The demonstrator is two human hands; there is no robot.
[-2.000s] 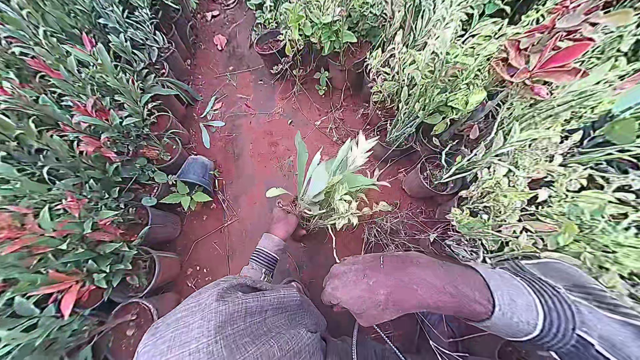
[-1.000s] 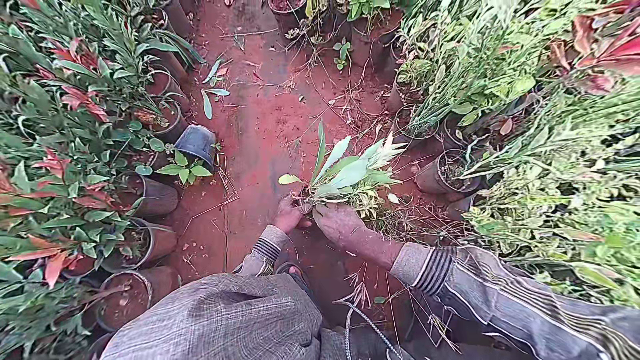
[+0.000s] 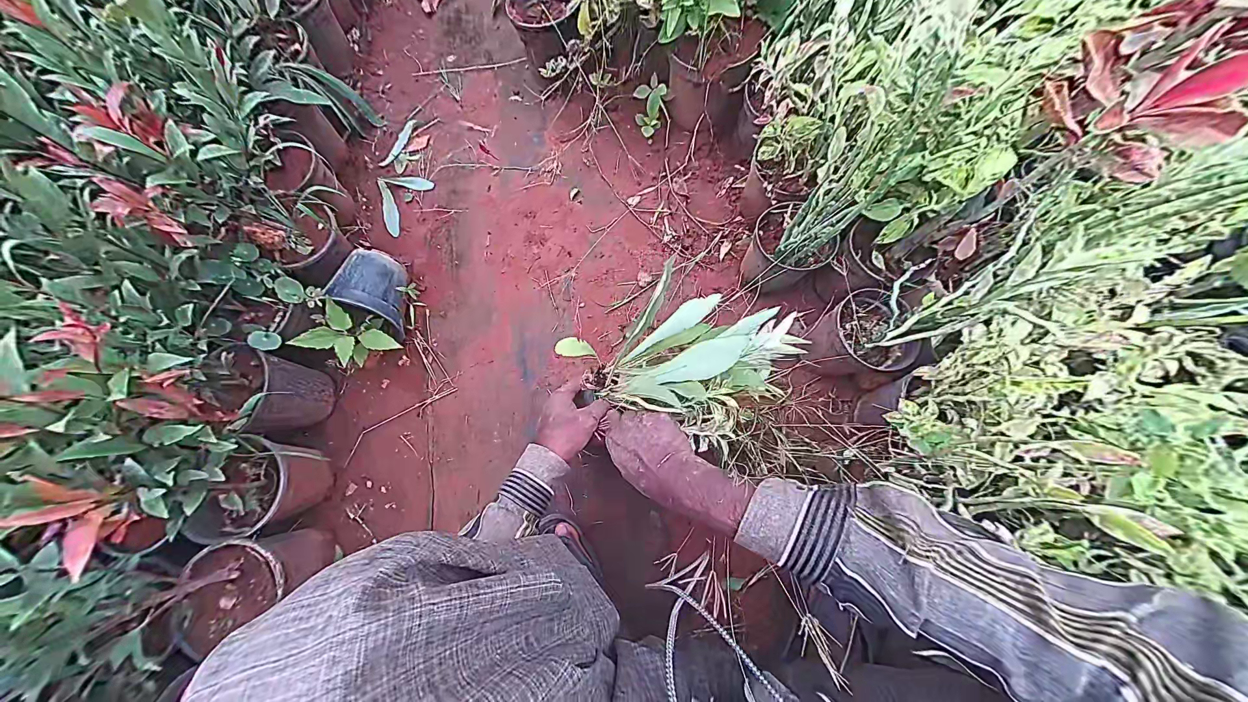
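Observation:
A leafy green plant [image 3: 697, 356] lies sideways in front of me, its pale leaves pointing right and its dark base at the left. My left hand [image 3: 568, 419] grips it around that base. Close beside it, my right hand [image 3: 663, 458] is at the lower stems, back upward; its fingertips are hidden under the leaves, so whether they hold anything is unclear. Beneath and right of the right hand is a tangle of dry stems and variegated leaves [image 3: 756, 429].
Potted plants with red and green leaves line the left, with a tipped dark plastic pot [image 3: 370, 285]. Variegated plants in pots [image 3: 868, 336] crowd the right. More pots [image 3: 541, 29] stand ahead. Cut leaves [image 3: 395, 185] lie on the red ground. A cord [image 3: 712, 619] hangs below.
Two seconds ago my right hand was lower and apart from the plant; it has moved up to the stems beside my left hand, which has kept its hold on the plant's base.

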